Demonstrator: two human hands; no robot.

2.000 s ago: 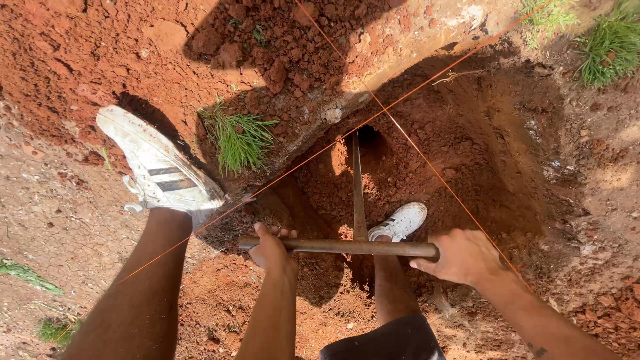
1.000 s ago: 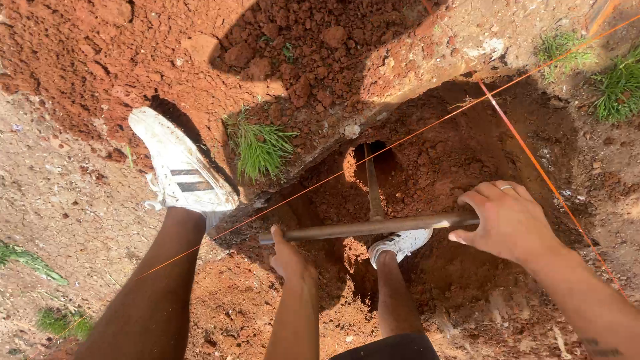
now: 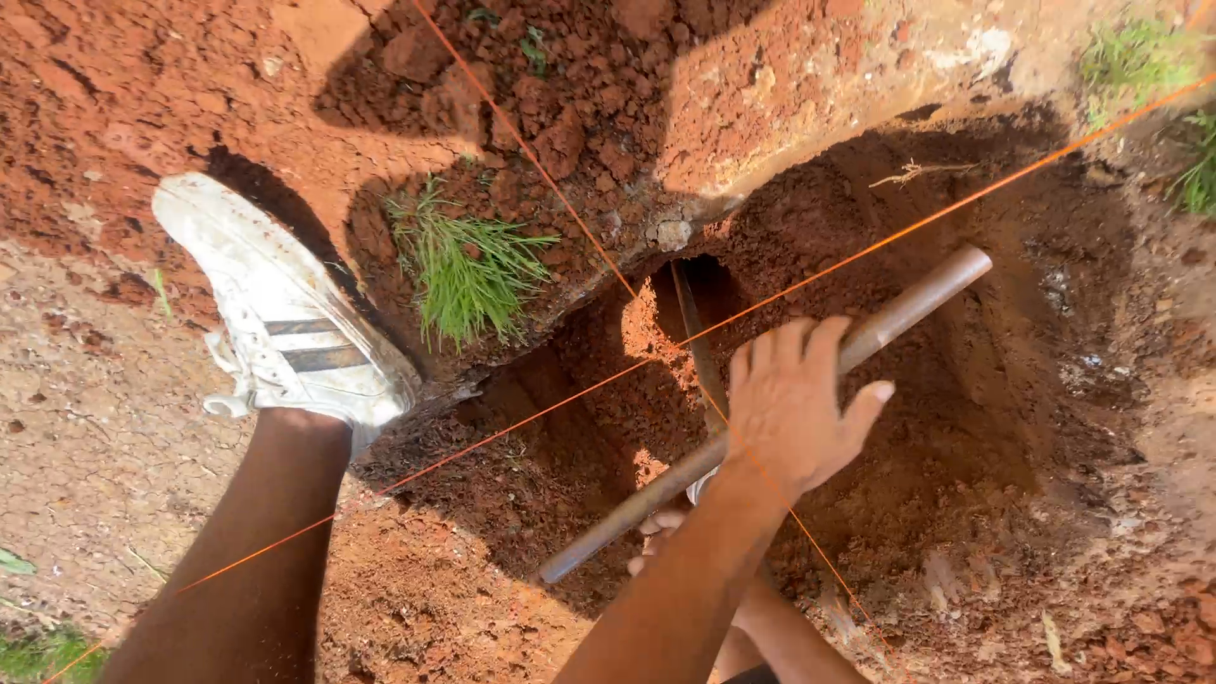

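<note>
A brown metal T-shaped tool has its crossbar (image 3: pixel 627 513) slanting across the pit, and its shaft (image 3: pixel 698 356) runs into a dark round hole (image 3: pixel 708 275). My left hand (image 3: pixel 793 404) lies palm down over the crossbar right of the shaft, fingers stretched out and thumb apart. Crossed beneath my left forearm is my right arm. The fingers of my right hand (image 3: pixel 660 537) show by the lower left part of the crossbar; the rest of that hand is hidden, so its hold cannot be told. Reddish soil surrounds the tool.
Two orange strings (image 3: pixel 950 206) cross above the pit. One white shoe (image 3: pixel 285 313) stands on the ground left of the pit; part of another shoe (image 3: pixel 701 484) shows inside it. A grass tuft (image 3: pixel 475 271) grows at the pit's edge, with loose soil clods (image 3: pixel 532 104) beyond.
The crossbar has turned from nearly level to a steep slant. My left hand has moved right and up, my right hand left and down, and my forearms now cross.
</note>
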